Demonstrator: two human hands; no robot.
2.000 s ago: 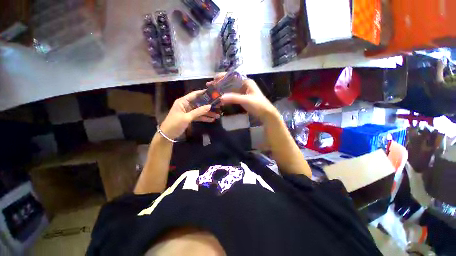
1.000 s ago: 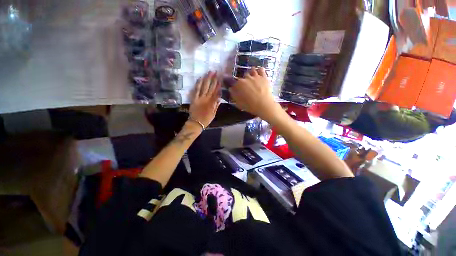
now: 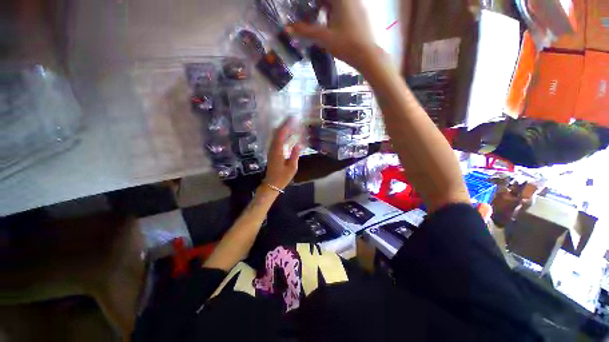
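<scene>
A clear plastic tray with two columns of dark packed items (image 3: 228,120) lies on the white table. Right of it, a second clear tray holds a column of dark items (image 3: 345,113). Loose dark pieces with orange marks (image 3: 274,69) lie above them. My right hand (image 3: 340,30) reaches over these loose pieces, blurred, at the top edge; whether its fingers hold one is unclear. My left hand (image 3: 284,159) is at the table's near edge between the trays, fingers apart, and appears empty.
More dark ridged packs (image 3: 429,93) stand by a brown carton (image 3: 434,30). Orange boxes (image 3: 551,87) are at the upper right. Clear plastic (image 3: 40,127) lies at the left. White product boxes (image 3: 364,210) are below the table edge, with a blue stack (image 3: 479,187) beyond.
My right hand has moved from the right tray up to the loose pieces. My left hand has shifted slightly down, away from the right hand. The view has shifted too.
</scene>
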